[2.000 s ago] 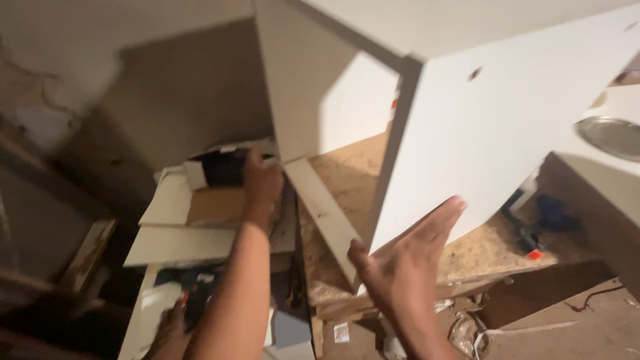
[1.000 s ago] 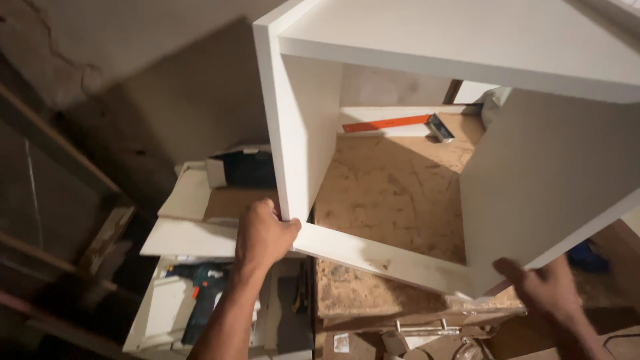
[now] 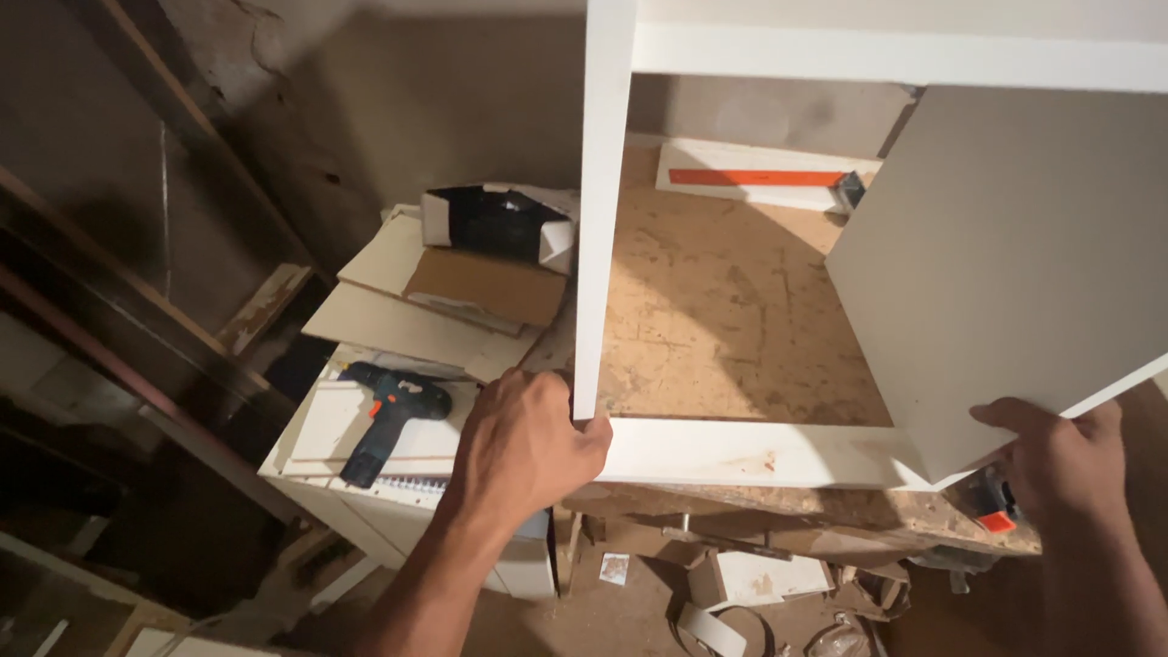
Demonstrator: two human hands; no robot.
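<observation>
A white panel cabinet frame stands on a worn particleboard worktop. My left hand grips the lower end of its narrow left side panel. With thumb and fingers on either side, my right hand holds the lower edge of the wide right side panel. A white crosspiece spans the top of the view. Through the frame's opening, a try square with an orange blade lies on a white strip at the back of the worktop.
Left of the frame, a cordless drill lies on a white cabinet top near an open cardboard box and stacked boards. A tool with an orange part sits by my right hand. Offcuts and scraps litter the floor.
The cabinet frame has turned so its opening faces me. My left hand has moved from beside the box to the left panel's lower end. My right hand stays at the right panel's lower edge.
</observation>
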